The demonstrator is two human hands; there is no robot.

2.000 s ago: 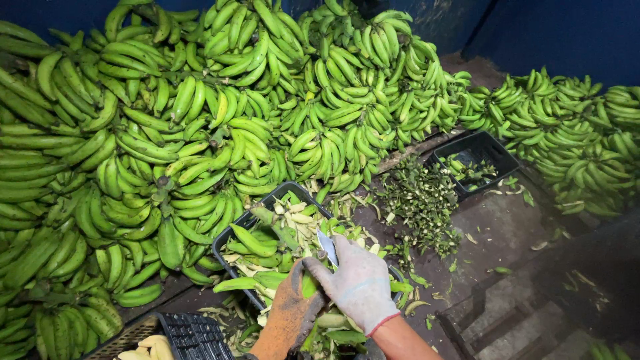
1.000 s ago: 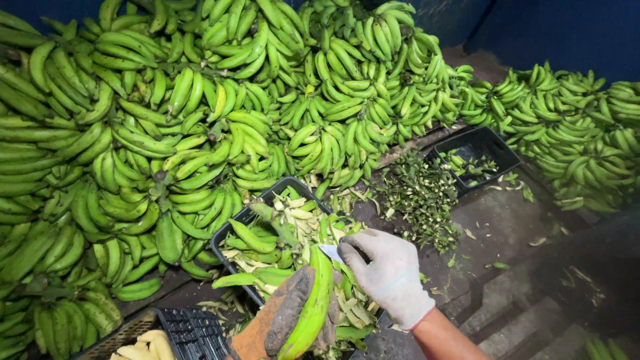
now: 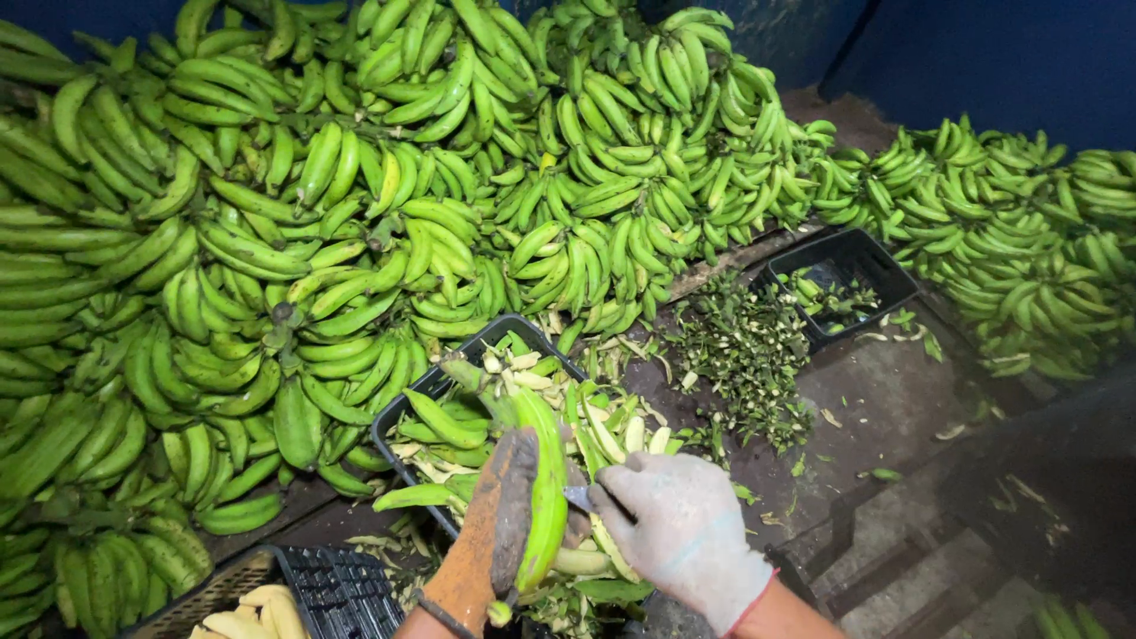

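Note:
A green plantain (image 3: pixel 543 497) stands nearly upright in my left hand (image 3: pixel 501 524), which wears a dirty orange and grey glove and is closed around it. My right hand (image 3: pixel 683 524), in a pale knit glove, grips a small knife (image 3: pixel 579 498) whose blade lies against the right side of the plantain. Under and behind both hands is a black plastic crate (image 3: pixel 390 417) heaped with peels and several green plantains (image 3: pixel 444 421). The knife's handle is hidden in my right hand.
Large piles of green plantain bunches (image 3: pixel 426 231) fill the left and back. A heap of cut green stem ends (image 3: pixel 745 355) lies beside another black crate (image 3: pixel 896 284) at the right. Peeled plantains (image 3: pixel 257 614) sit in a crate (image 3: pixel 342 590) at the lower left.
The plantain in my left hand has moved up from its place a second ago and stands more upright. My right hand and the knife have moved down along it.

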